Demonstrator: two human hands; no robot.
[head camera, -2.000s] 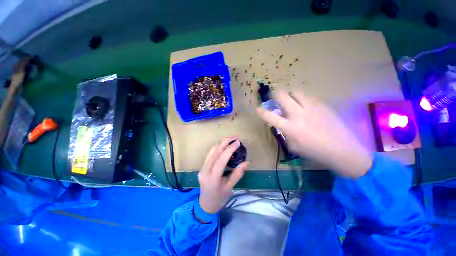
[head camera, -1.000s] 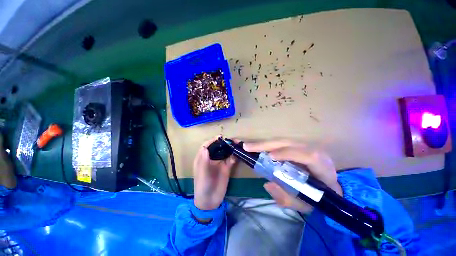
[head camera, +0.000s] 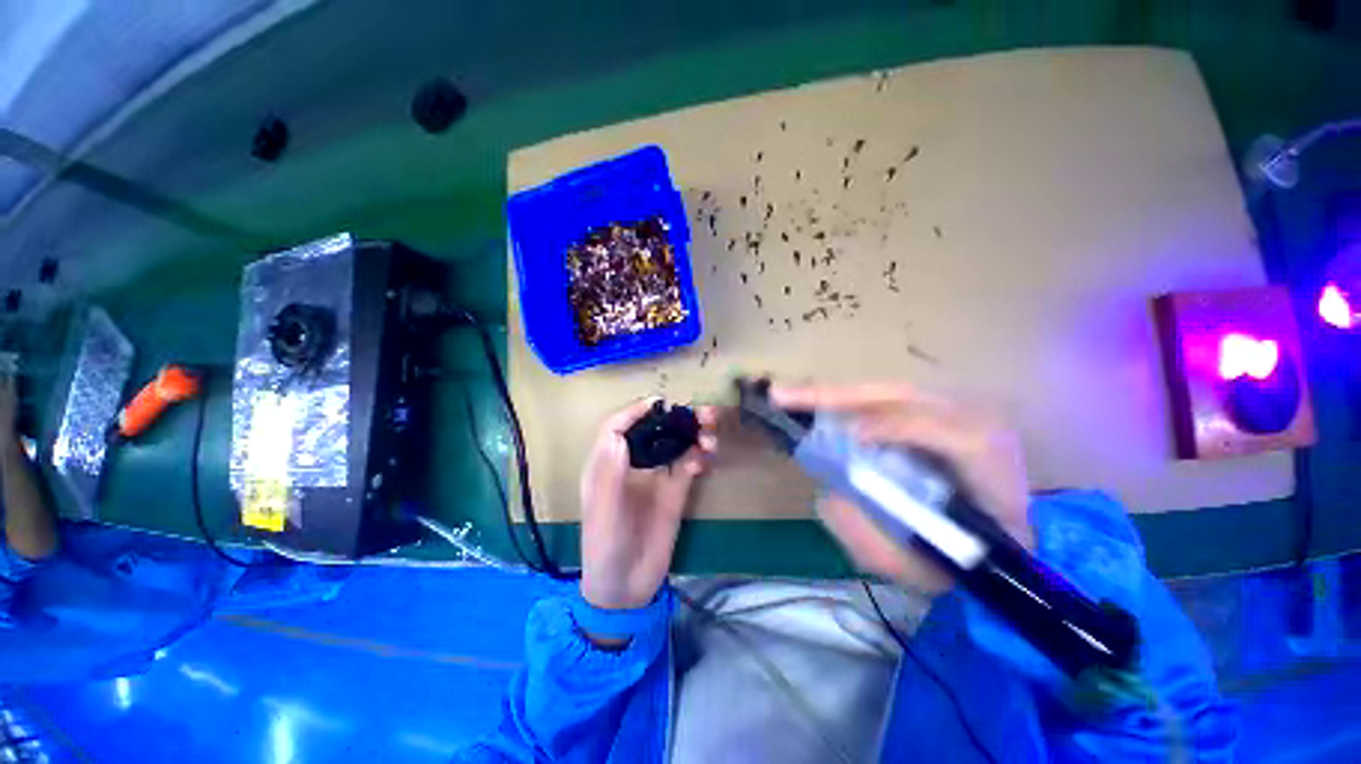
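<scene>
My left hand (head camera: 630, 508) holds a round black unit (head camera: 661, 434) by its edges, near the front edge of the cardboard. My right hand (head camera: 925, 478) grips a black electric screwdriver (head camera: 955, 537) with a white label; it is blurred. Its tip is a little right of the unit and apart from it. A blue parts bin (head camera: 542, 284) with a heap of small bronze and silver screws stands on the cardboard, beyond my left hand. Loose screws (head camera: 821, 224) lie scattered right of the bin.
The cardboard (head camera: 1075, 194) lies on the green bench. A reddish fixture (head camera: 1176, 373) glows pink at right. A black box unit (head camera: 381, 403) with silvery film stands at left, beside a black cable. An orange-handled tool (head camera: 160, 400) and another person's arm (head camera: 23, 493) are far left.
The screwdriver has been picked up, its tip brought to the unit, then moved off to the right. My left hand has turned and raised the unit. Another person's arm has appeared at far left.
</scene>
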